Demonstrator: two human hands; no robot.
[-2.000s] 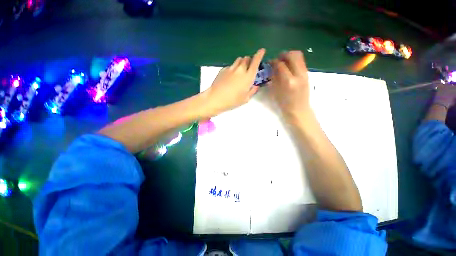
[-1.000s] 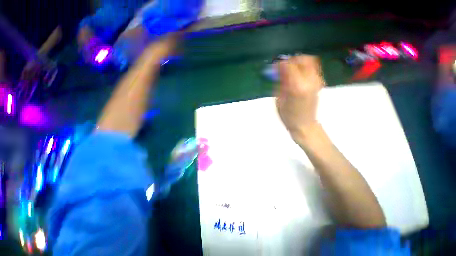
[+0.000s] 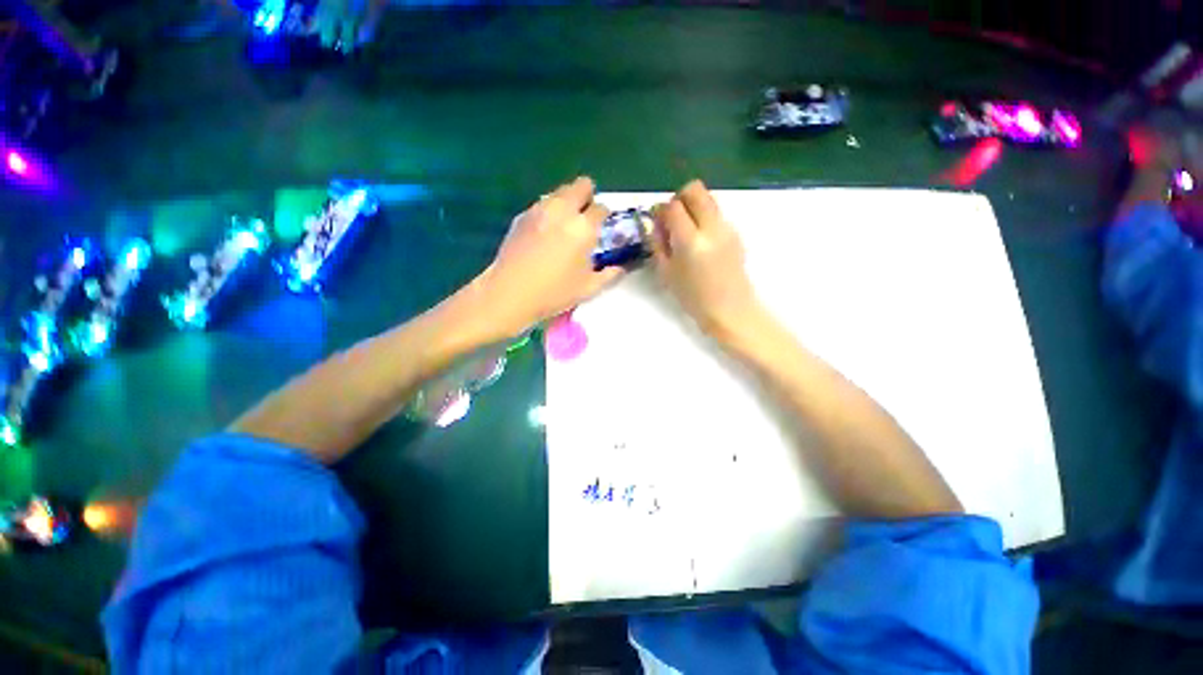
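A dark oblong unit [image 3: 623,237] with white and silver details is held over the upper left of the white work sheet [image 3: 844,356]. It shows no glow. My left hand [image 3: 552,251] grips its left part. My right hand [image 3: 699,251] has its fingertips at the unit's right end; whether they pinch a small piece is hidden. A pink round disc [image 3: 567,339] lies at the sheet's left edge. Clear round discs [image 3: 449,401] lie beside the sheet, near my left forearm.
Blue-glowing units [image 3: 330,237] stand in a slanted group at left. An unlit unit [image 3: 800,110] and a pink-glowing unit [image 3: 1009,124] lie beyond the sheet. Another person's blue sleeve [image 3: 1161,310] is at right. A red-orange glowing unit [image 3: 40,524] is at lower left.
My left hand has come back from the far left and now grips a unit with my right hand over the sheet. An unlit unit now lies beyond the sheet, released from my right hand.
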